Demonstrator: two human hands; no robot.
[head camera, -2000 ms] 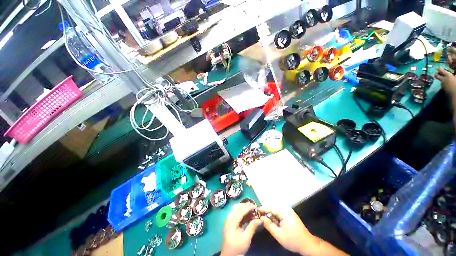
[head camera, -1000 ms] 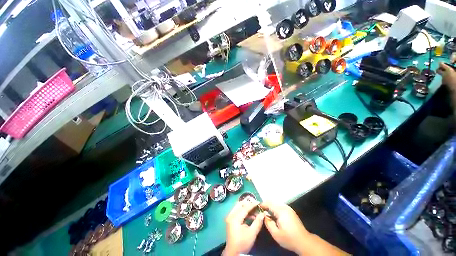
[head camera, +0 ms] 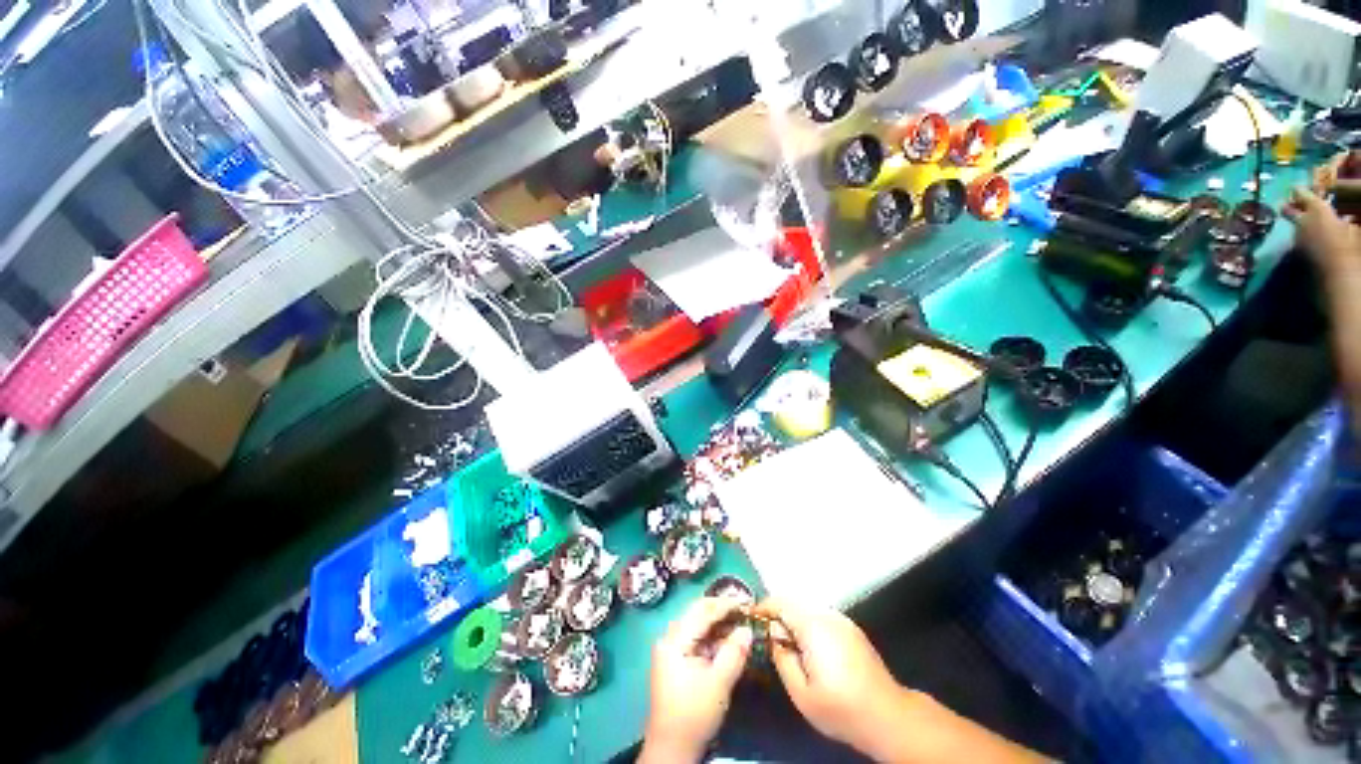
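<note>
My left hand [head camera: 699, 666] and my right hand [head camera: 830, 669] meet in front of the white sheet [head camera: 830, 515], fingertips together on a small dark part [head camera: 761, 627]. The part is mostly hidden by the fingers and too small to name. A round brown housing [head camera: 727, 588] shows just behind my left fingertips, on the bench edge; I cannot tell if a finger touches it. More round housings [head camera: 572, 663] with pale and green parts inside stand clustered to the left of the sheet.
Blue and green bins [head camera: 433, 555], a green ring [head camera: 478, 637] and loose silver parts [head camera: 437, 727] are at left. A white box [head camera: 579, 430], small components [head camera: 727, 455] and a soldering station [head camera: 908, 376] stand behind. Blue crates [head camera: 1097, 552] are at right. Another person's hand [head camera: 1321, 224] is far right.
The view has shifted slightly, so the bench things sit a little further left. Both hands stay together at the part; the fingers have changed position slightly around it.
</note>
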